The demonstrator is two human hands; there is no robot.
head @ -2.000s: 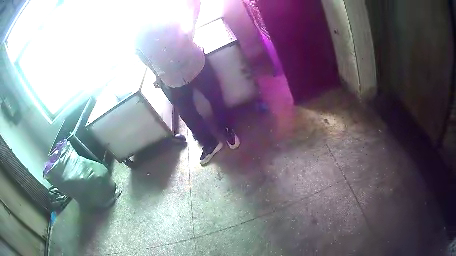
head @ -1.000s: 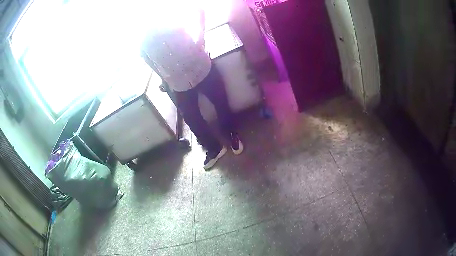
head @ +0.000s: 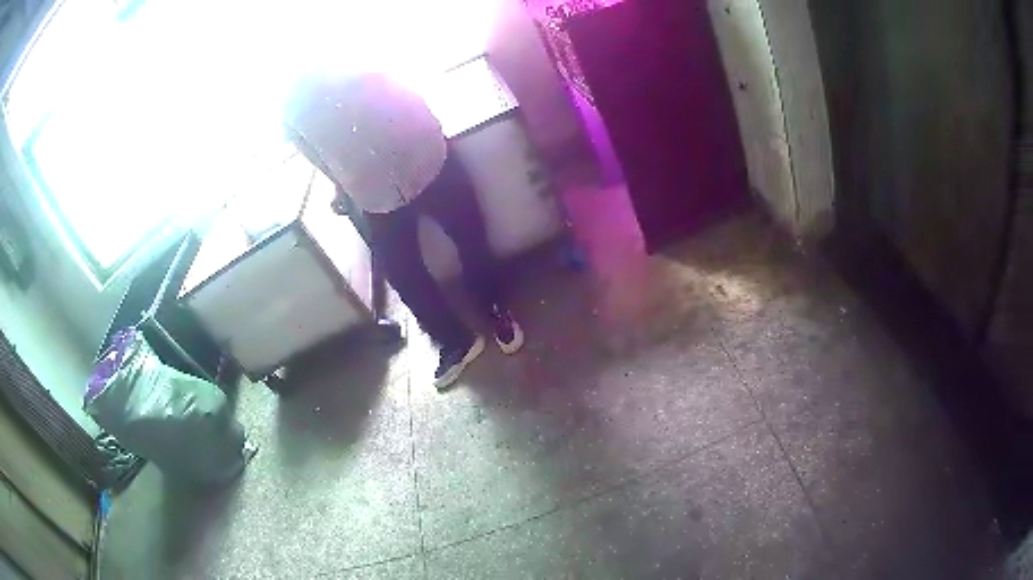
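Note:
Neither of my hands is in view. In front of me a person [head: 380,147] in a light top and dark trousers stands by the bright window, head lost in the glare. A white-sided wheeled bin [head: 278,300] with dark edges stands left of the person. A second white-sided bin [head: 506,187] is partly hidden behind the person. A bulging grey-green sack [head: 164,408] with purple stuff at its top stands on the floor at the left.
The speckled floor [head: 566,453] has straight joint lines. A dark magenta cabinet [head: 668,125] stands at the upper right beside a pale post [head: 782,113]. A dark panel [head: 923,147] runs along the right. A dark-framed trolley [head: 159,295] is behind the sack.
The view has shifted slightly, so the surroundings sit a little further left than a second ago. The person's upper body appears bent lower; the feet stay in about the same place on the floor.

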